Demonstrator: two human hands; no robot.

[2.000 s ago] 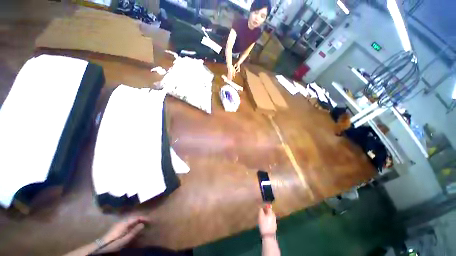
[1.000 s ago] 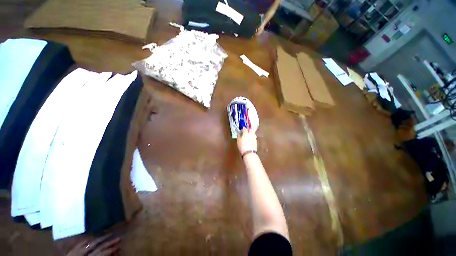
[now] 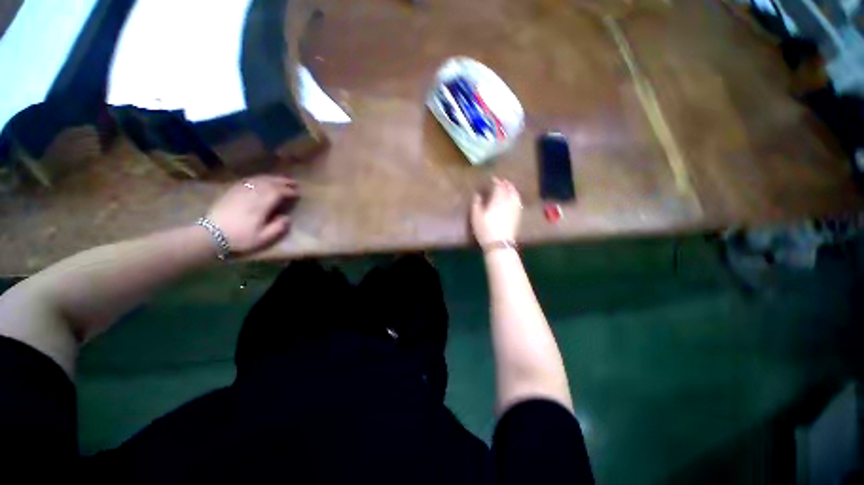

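Note:
My left hand (image 3: 254, 214) rests at the table's front edge, fingers loosely bent, with nothing seen in it. My right hand (image 3: 497, 213) is on the table just below the pale pen basket (image 3: 510, 106), fingers a little apart and empty. The oval basket holds blue and red pens. The stack of cut pieces with white paper on top (image 3: 180, 59) lies to the left, beyond my left hand, and is partly cut off by the frame.
A black phone-like rectangle (image 3: 555, 169) with a small red item (image 3: 553, 212) lies right of my right hand. A white paper scrap (image 3: 320, 98) sits beside the stack. A second papered stack (image 3: 43, 43) is at far left. The table edge runs before me, above green floor.
The pen basket now stands nearer the front edge, beside the black rectangle. My right hand was at the basket and is now below it. My view has tilted down, and my left hand shows fully.

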